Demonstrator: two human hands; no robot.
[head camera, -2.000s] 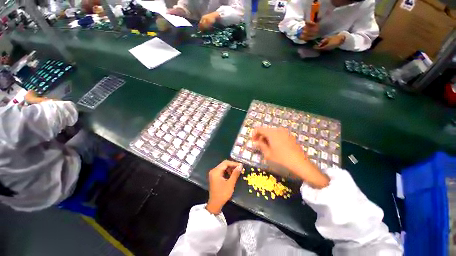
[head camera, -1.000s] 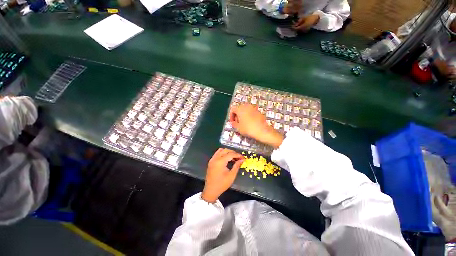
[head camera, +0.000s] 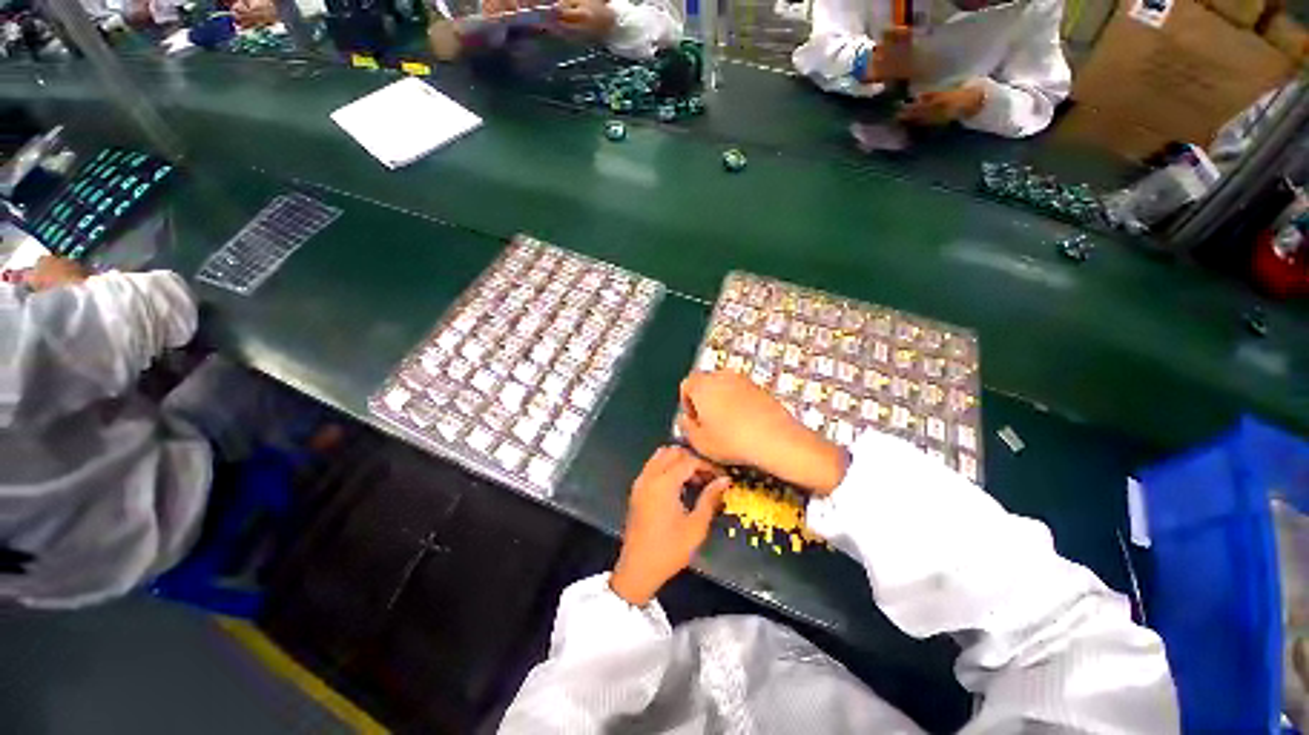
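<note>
A blister tray (head camera: 861, 359) with silvery-white parts and some yellow spots lies before me. The pile of yellow pieces (head camera: 768, 517) lies at its near edge, partly covered by my right wrist. My right hand (head camera: 754, 431) is over the tray's near left corner, fingers bent down close to my left fingertips. My left hand (head camera: 668, 520) is left of the pile with thumb and fingertips close together. What either hand holds is too small to tell.
A second blister tray (head camera: 524, 366) of silvery parts lies to the left, with an empty clear tray (head camera: 270, 244) beyond. A blue bin (head camera: 1213, 553) stands at the right. A paper sheet (head camera: 406, 121) lies farther back. A person in white (head camera: 94, 431) sits at the left; others work across the bench.
My right hand has moved from over the tray's pockets back toward me, to meet my left hand. The camera view has also shifted.
</note>
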